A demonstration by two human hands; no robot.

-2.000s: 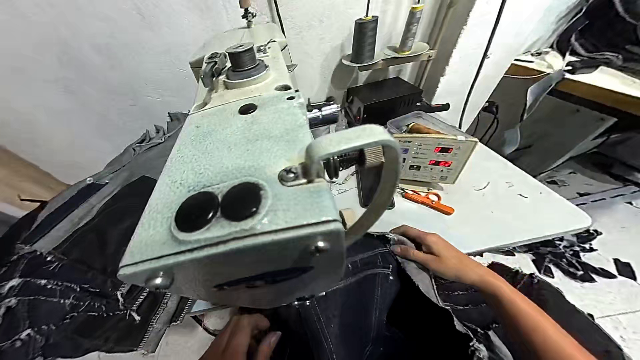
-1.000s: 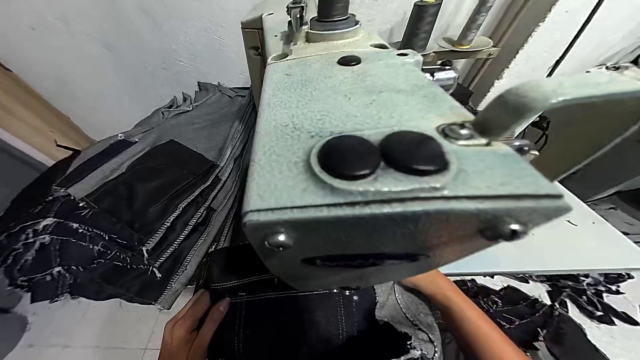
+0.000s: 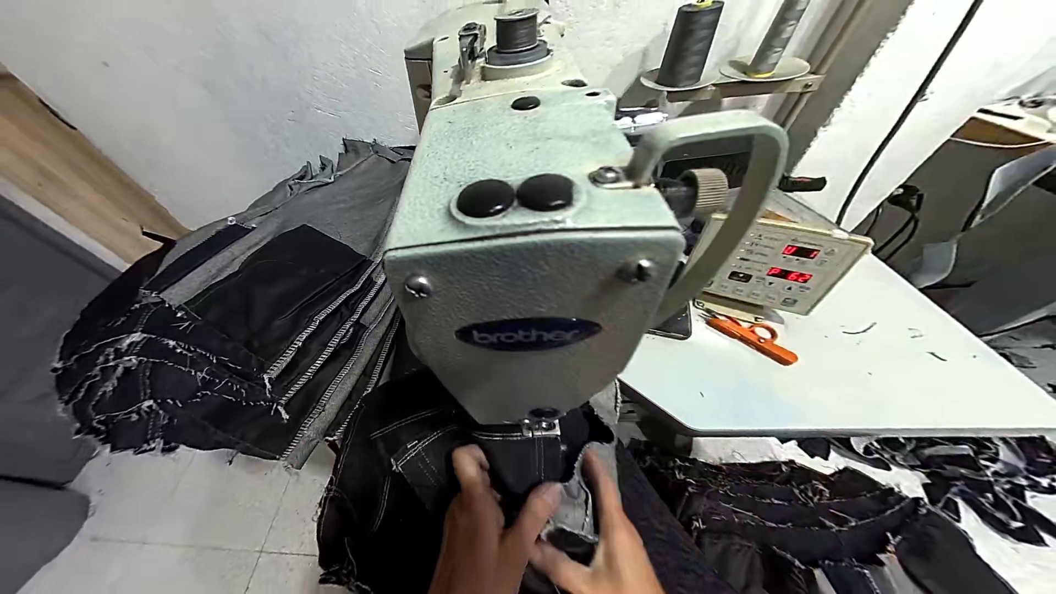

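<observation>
A pale green Brother industrial sewing machine (image 3: 536, 280) fills the middle of the head view. Below its head, dark denim trousers (image 3: 412, 478) lie with a stitched part under the small metal presser foot (image 3: 541, 427). My left hand (image 3: 491, 511) grips the denim just left of the foot, thumb and fingers pressing on the cloth. On the right, my right hand (image 3: 601, 520) holds a turned, lighter grey edge of the same garment. Both hands are close together in front of the foot. The needle cannot be made out.
Stacked dark denim pieces (image 3: 247, 330) lie at the left. An orange-handled thread snipper (image 3: 752, 338) rests on the white table (image 3: 858, 371) near a control box (image 3: 775, 264) with red digits. Thread cones (image 3: 691, 45) stand behind. More denim pieces (image 3: 808, 520) lie at the lower right.
Both hands have come closer together in front of the machine head, where the denim is now under the presser foot. The view has shifted noticeably.
</observation>
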